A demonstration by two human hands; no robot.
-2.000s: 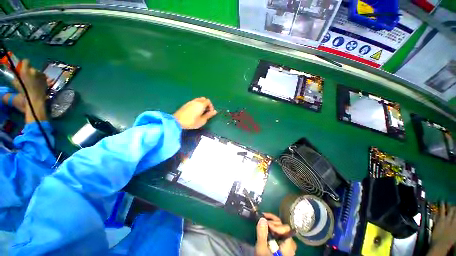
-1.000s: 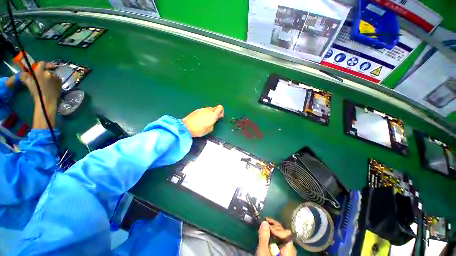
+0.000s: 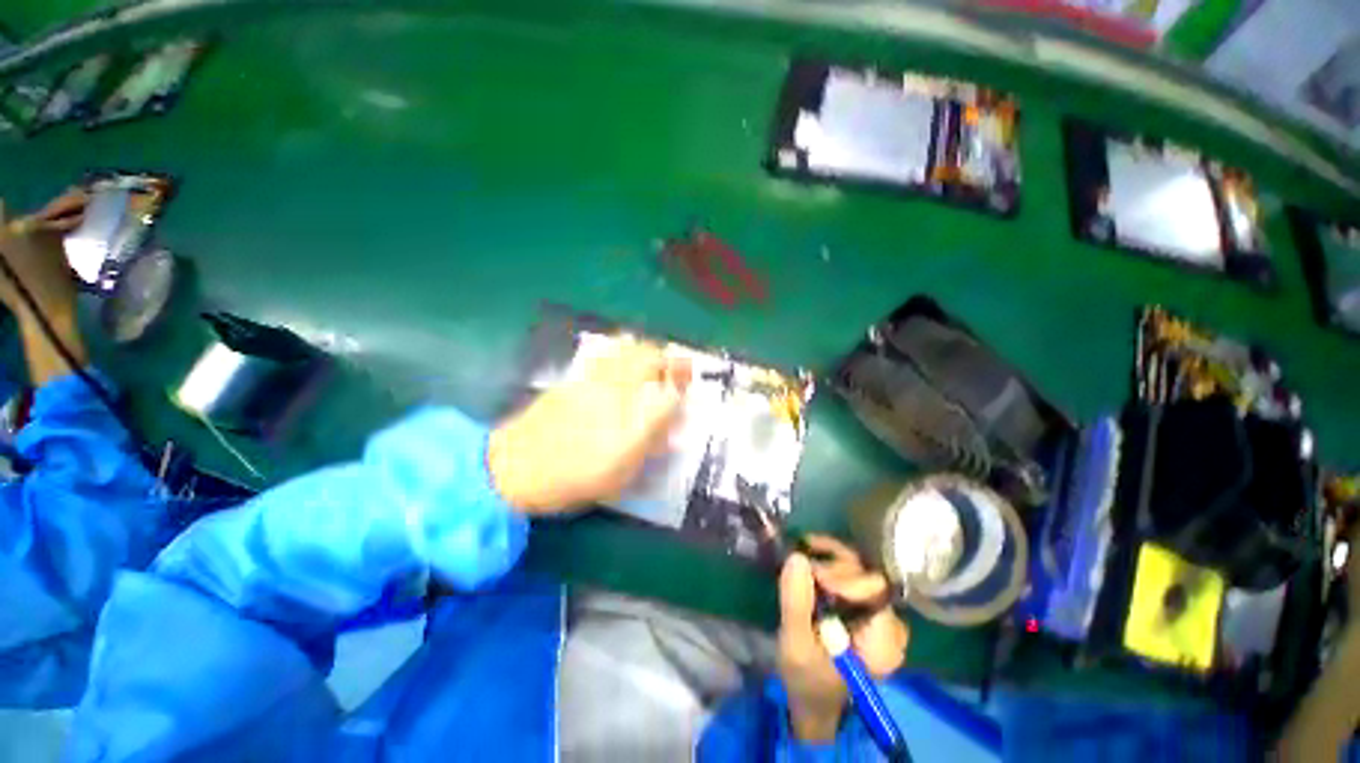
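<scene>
The opened tablet unit (image 3: 658, 485) lies on the green mat in front of me, its white centre partly covered by my left hand. My left hand (image 3: 594, 425) is over the unit, fingertips close together near its upper middle; blur hides whether they hold a small part. My right hand (image 3: 835, 619) is at the unit's lower right corner and holds the soldering iron (image 3: 868, 698), blue handle toward me, tip at the corner of the board. The pile of red leaded components (image 3: 713, 268) lies behind the unit.
A black fume fan (image 3: 955, 391), a tape roll (image 3: 1014, 555), a blue ridged block (image 3: 1077, 529) and an iron stand with yellow sponge (image 3: 1174, 608) stand at right. Tablets (image 3: 895, 134) lie along the far side. A solder spool (image 3: 224, 383) and a neighbour's hand (image 3: 38, 283) are at left.
My left hand has moved from beside the red pile down onto the tablet unit. My right hand still holds the iron at the corner. The view has tilted downward.
</scene>
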